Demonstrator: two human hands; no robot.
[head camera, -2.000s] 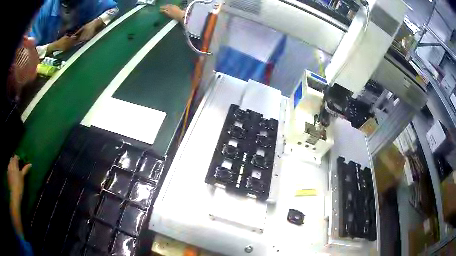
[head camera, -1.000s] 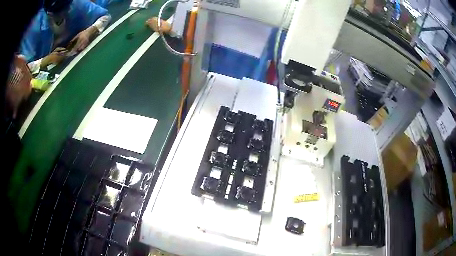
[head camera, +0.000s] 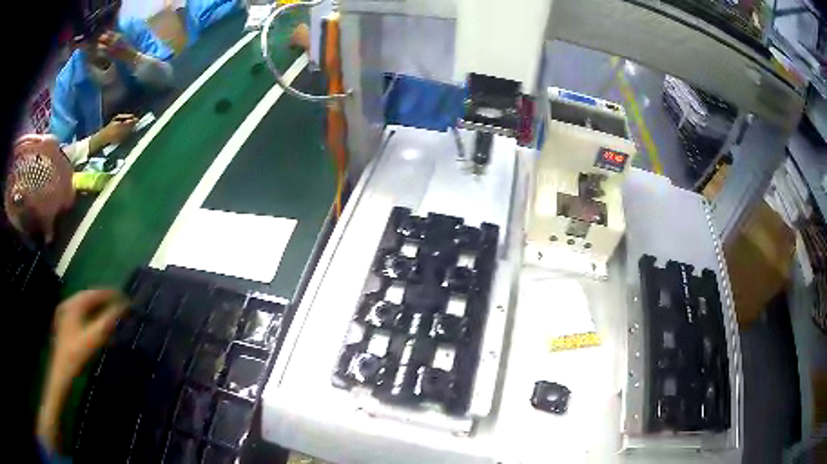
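My left hand (head camera: 80, 331) is at the left edge of the black blister tray (head camera: 204, 358), fingers curled and blurred; I cannot tell whether it holds anything. My right hand is not in view. The left fixture (head camera: 426, 308) sits on a silver-white plate, with black parts in its two rows of nests. The screwdriving head (head camera: 492, 104) stands beyond the far end of this fixture. The right fixture (head camera: 682, 344) is on the machine's right side. One loose black part (head camera: 549, 396) lies on the white bed between the fixtures, below the yellow label (head camera: 575, 342).
The cream screw feeder (head camera: 580, 195) with red digits stands between the fixtures. A white sheet (head camera: 238, 243) lies beyond the tray. The green conveyor (head camera: 186, 149) runs along the left, with people in blue beside it. A white cable loop (head camera: 265, 54) hangs at the left post. Cartons are at right.
The screwdriving head has moved left from near the feeder to the left fixture's far end. My left hand has come in at the tray's left edge. The view has shifted somewhat.
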